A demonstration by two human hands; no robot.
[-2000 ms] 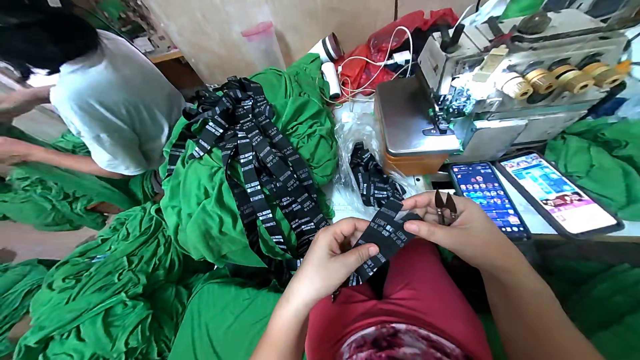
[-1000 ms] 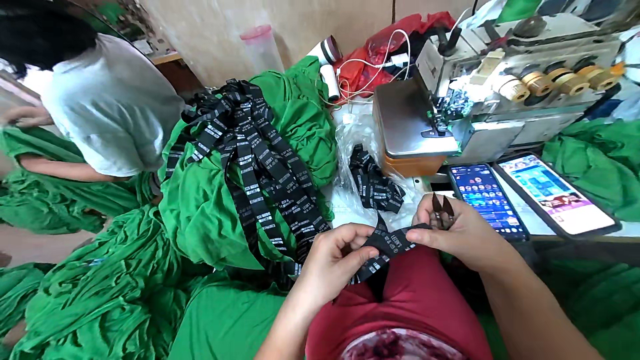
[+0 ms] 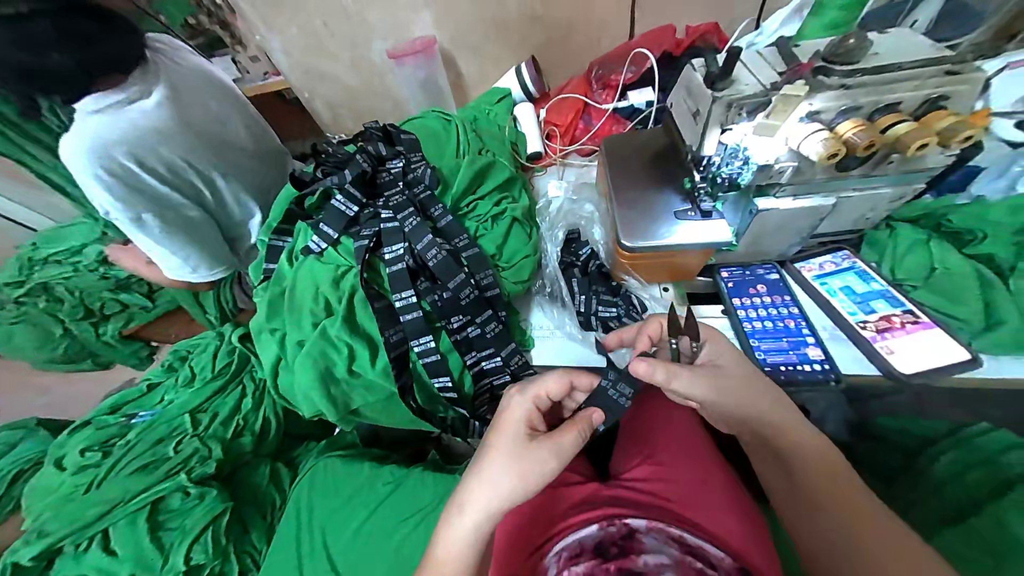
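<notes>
Above my lap, my left hand [image 3: 532,436] pinches a black printed label strip [image 3: 614,392] between thumb and fingers. My right hand [image 3: 692,372] grips the upper end of the same strip and also carries thread snips [image 3: 682,332], their two dark blades pointing up and apart. A long bundle of black label tape [image 3: 432,272] with white print lies over a heap of green fabric [image 3: 328,336] to the left. More black labels [image 3: 596,284] sit in a clear plastic bag [image 3: 560,232] just beyond my hands.
An overlock sewing machine [image 3: 800,160] with thread cones stands at the back right. Two lit phones [image 3: 776,324] lie on the table's edge. A person [image 3: 176,152] in a white shirt sits at the left among green fabric. A lidded plastic container [image 3: 422,76] stands by the wall.
The black strip between my hands has changed its angle and now slants downward to the left. The person at the left has shifted their arm.
</notes>
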